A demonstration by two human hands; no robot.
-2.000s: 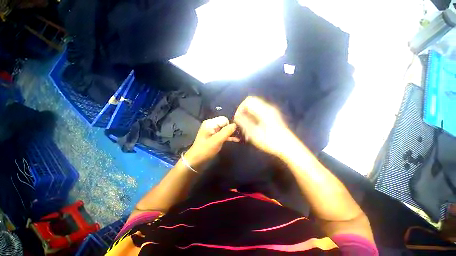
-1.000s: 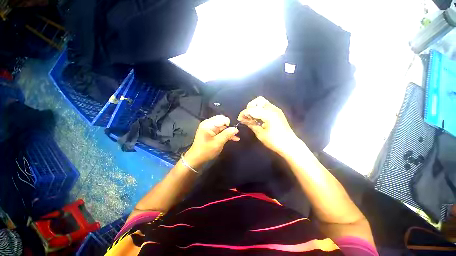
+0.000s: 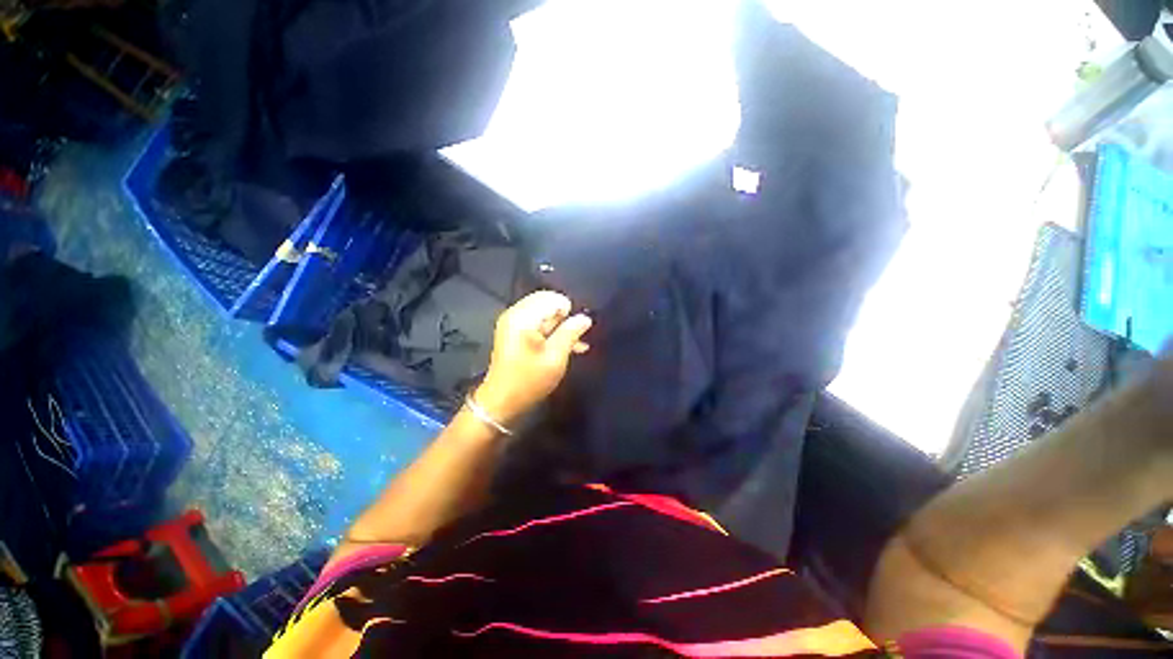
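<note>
A dark garment (image 3: 798, 232) with a small white label (image 3: 746, 178) lies over the white tabletop's edge and down toward my lap. My left hand (image 3: 534, 348) is at the garment's left side, thumb and fingertips pinched together on a fold or a tiny dark piece; which one is too small to tell. My right forearm reaches to the right edge of the picture, and my right hand is cut off by that edge. No needle or thread can be made out.
A glaring white tabletop (image 3: 952, 245) surrounds the garment. At right are a patterned cloth (image 3: 1010, 373) with small dark pieces and a light-blue folder (image 3: 1132, 251). Blue crates (image 3: 290, 258) with dark and grey garments stand at left. A red stool (image 3: 154, 579) is at lower left.
My right hand has left the spot beside my left hand and swung right, out of the picture. My left hand stays nearly in place. The garment's front now shows more.
</note>
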